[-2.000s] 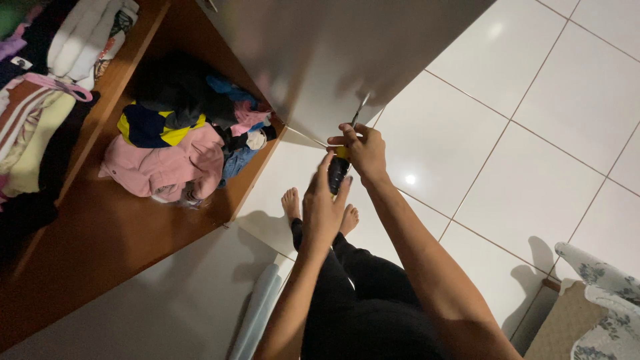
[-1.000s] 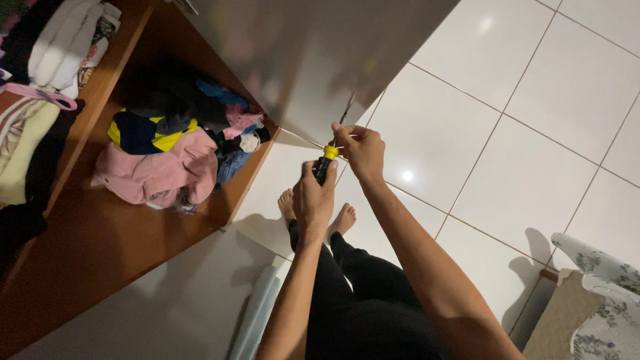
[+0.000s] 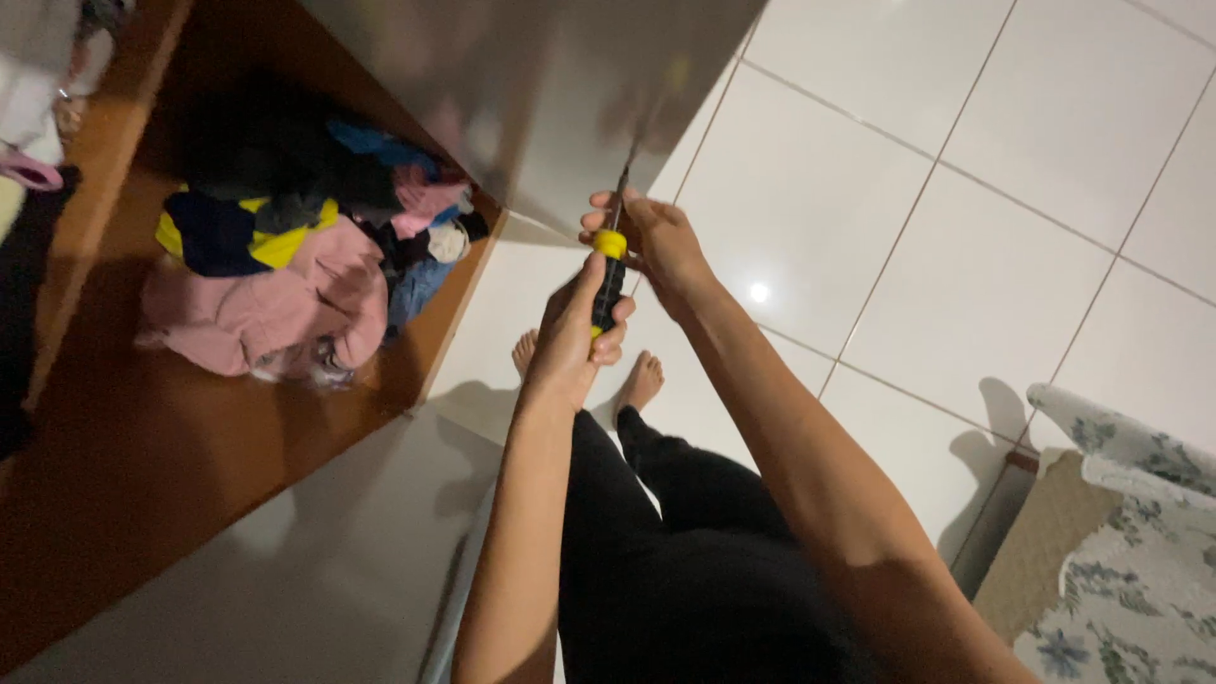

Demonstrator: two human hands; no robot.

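Note:
My left hand [image 3: 581, 328] is wrapped around the black and yellow handle of a screwdriver [image 3: 609, 275]. The metal shaft points up and away from me, toward a glossy grey cabinet door [image 3: 560, 104]. Beside the shaft, just above the yellow collar, are the fingers of my right hand [image 3: 660, 242], curled with the thumb near the shaft. Whether those fingers grip the shaft or only touch it cannot be told. The tip looks close to the door's surface, but contact is unclear.
Left of the door, an open wooden cabinet shelf [image 3: 190, 456] holds a heap of folded and crumpled clothes [image 3: 275, 294]. White floor tiles [image 3: 817, 199] lie beneath my bare feet. A bed edge with a floral cover [image 3: 1140, 560] stands at lower right.
My left hand has shifted its hold, leaving more of the screwdriver's handle in sight than two seconds ago. My right hand stays near the shaft.

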